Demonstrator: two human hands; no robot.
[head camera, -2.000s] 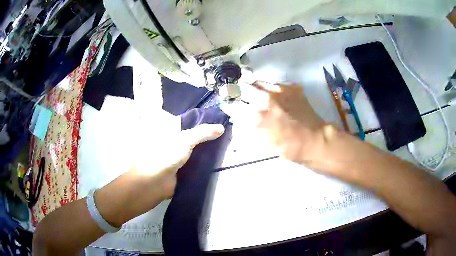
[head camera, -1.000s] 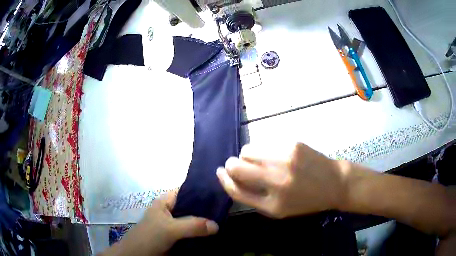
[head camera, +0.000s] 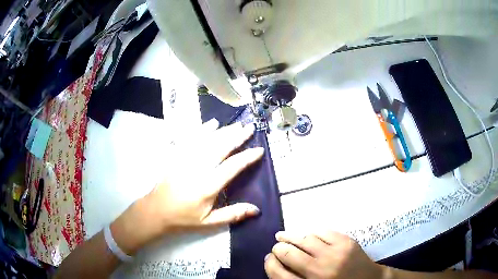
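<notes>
A dark navy fabric strip runs from the presser foot of the white sewing machine toward the table's front edge. My left hand lies flat on the strip with fingers spread, just left of and below the foot. My right hand is at the strip's right edge near the table front, fingers curled; the strip's edge is between or under its fingertips. The strip's far end lies partly behind the machine head.
Orange and blue thread snips and a black smartphone with a white cable lie to the right. Black fabric pieces lie left of the machine. A printed board with a turquoise tray is at the far left.
My left hand has moved from the strip's near end up beside the foot and spread out. My right hand has moved lower. The camera view has shifted, showing more of the machine head.
</notes>
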